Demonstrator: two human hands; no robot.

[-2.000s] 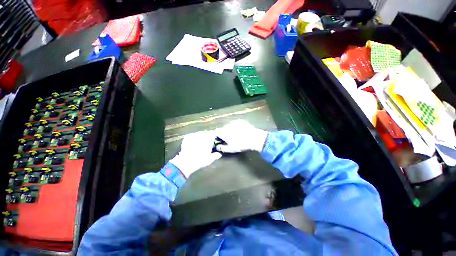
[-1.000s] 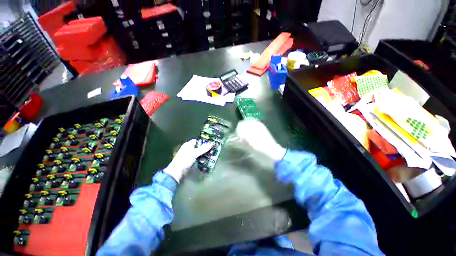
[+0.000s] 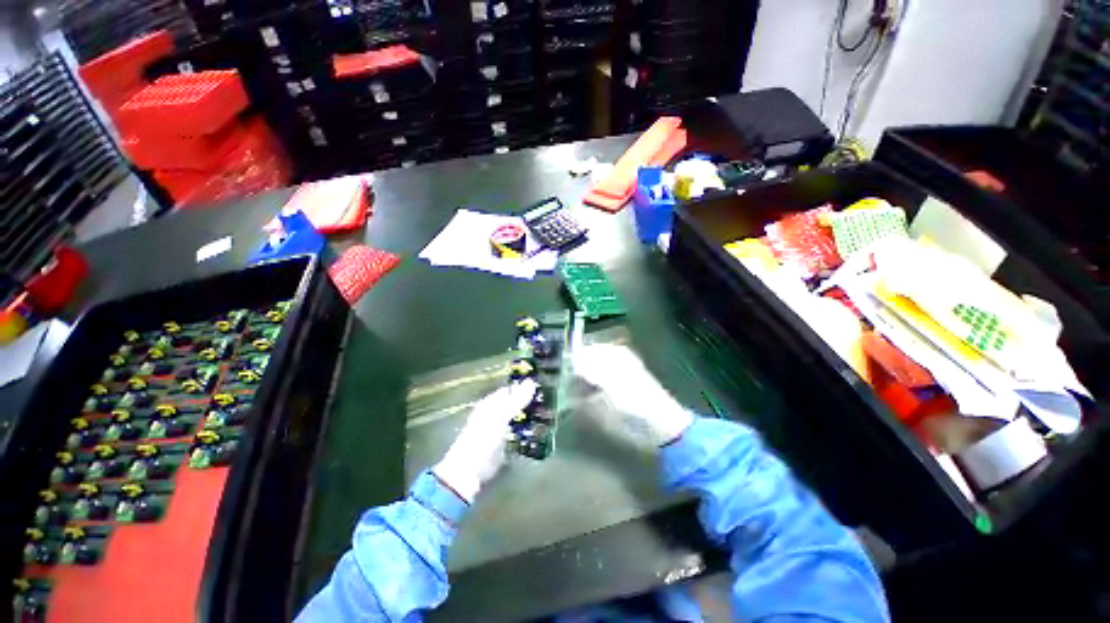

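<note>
A PCB panel (image 3: 536, 387) with dark parts and yellow bits stands lengthwise above the grey work mat (image 3: 487, 511). My left hand (image 3: 485, 436), in a white glove, holds the panel at its lower left side. My right hand (image 3: 627, 387), also gloved and slightly blurred, is at the panel's right side, with its fingers near a thin pale strip along the edge. Whether it grips that strip is unclear. A green face-down panel (image 3: 592, 291) lies just beyond. Single boards (image 3: 140, 426) sit in rows in the black tote (image 3: 329, 353) at the left.
A red liner (image 3: 158, 554) shows in the tote. White paper (image 3: 463, 240), a tape roll (image 3: 508, 240) and a calculator (image 3: 554, 224) lie at the bench's far middle. A blue bin (image 3: 654, 209) and red foam (image 3: 639, 162) are beyond. A deep black scrap bin (image 3: 840, 408) stands right.
Since one second ago, the panel has turned more upright in view and moved slightly lower and right, with my left hand. My right hand has moved lower beside it. The camera view has shifted.
</note>
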